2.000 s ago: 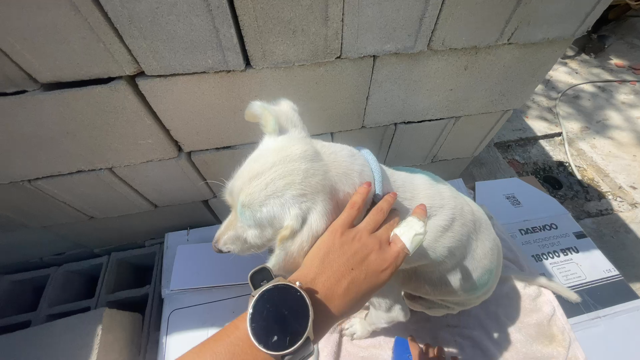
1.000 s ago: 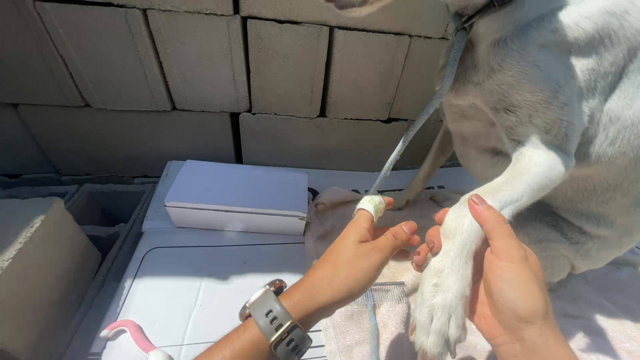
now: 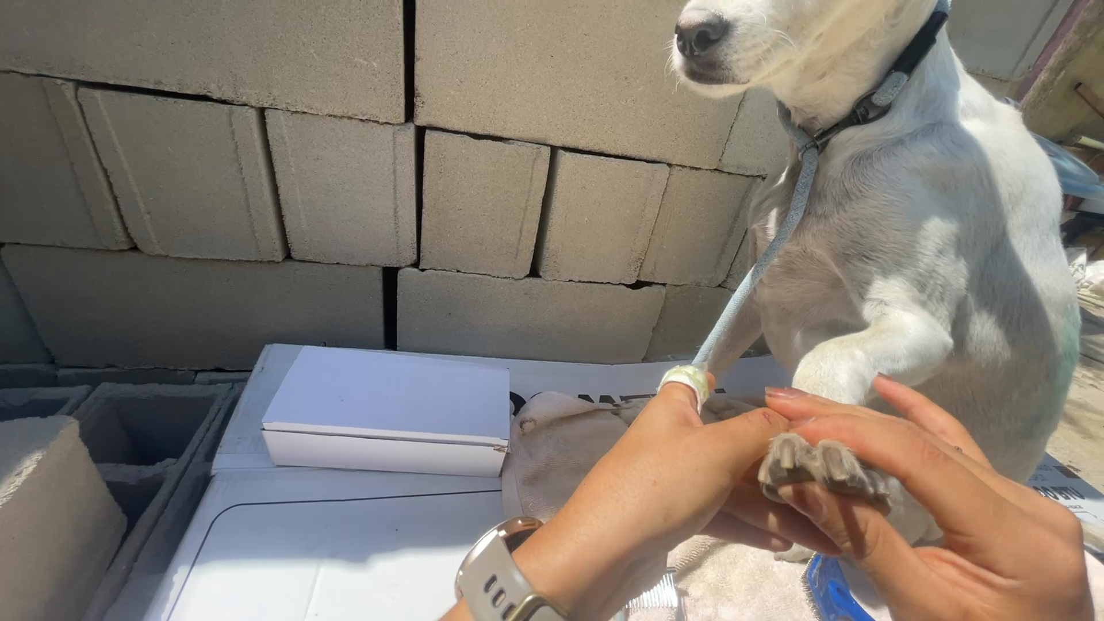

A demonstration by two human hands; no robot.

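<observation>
A white dog (image 3: 940,233) sits upright at the right, wearing a dark collar (image 3: 871,99) with a light blue-grey leash (image 3: 759,267) hanging from it. Both hands grip one raised front paw (image 3: 819,466), whose claws face the camera. My left hand (image 3: 690,466), with a wrapped fingertip and a wristwatch (image 3: 504,573), holds it from the left. From the right, my right hand (image 3: 931,483) closes over the paw's top and underside. Beneath the hands lies a pale pink towel (image 3: 552,457). On it are a blue-handled brush (image 3: 832,591) and a metal comb (image 3: 660,595), both partly hidden.
A small white box (image 3: 388,397) rests on a large white carton (image 3: 345,543) at the left. Behind stands a wall of stacked concrete blocks (image 3: 336,185). Hollow blocks (image 3: 147,423) lie at the far left, beside a block in sunlight (image 3: 52,517).
The paw hung down over my right hand a second ago; now its claws face the camera, between both hands. My left hand has come onto the paw. The dog's muzzle shows more fully.
</observation>
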